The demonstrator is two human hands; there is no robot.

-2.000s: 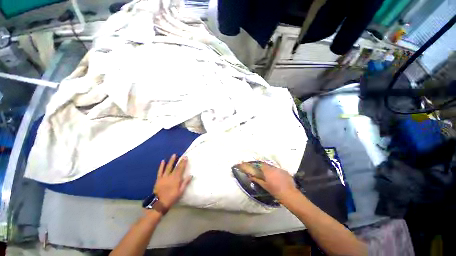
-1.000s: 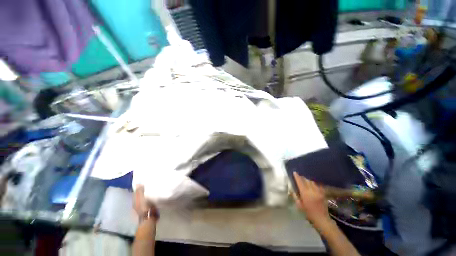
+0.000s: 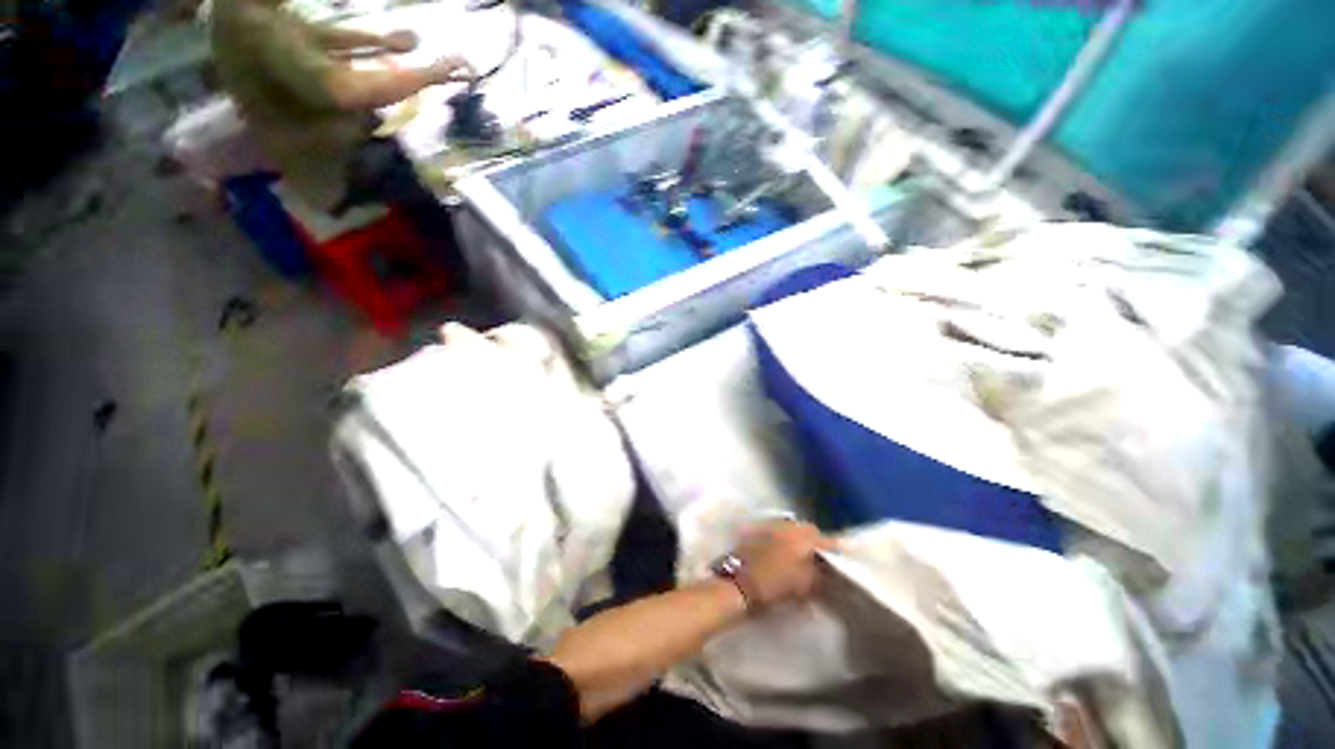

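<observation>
The large cream-white garment (image 3: 1010, 366) lies crumpled over the blue padded form (image 3: 908, 476), and its near part hangs towards me at the front edge. My left hand (image 3: 783, 562), with a watch on the wrist, is closed on an edge of the garment beside the pale table cover (image 3: 703, 432). A small skin-coloured patch, seemingly my right hand (image 3: 1076, 724), shows at the bottom edge by the cloth; it is blurred and mostly hidden. The iron is not in view.
Another cream-white cloth pile (image 3: 505, 454) hangs left of the table. A metal-framed bay (image 3: 703, 278) with a blue base stands beyond. Another person (image 3: 300, 88) is at the upper left, near a red stool or crate (image 3: 384, 271). A pale crate (image 3: 161, 659) is lower left.
The view has swung left. The iron has left my right hand and the view. My left hand now grips the garment's edge, and the near part of the garment has been pulled and lifted towards me.
</observation>
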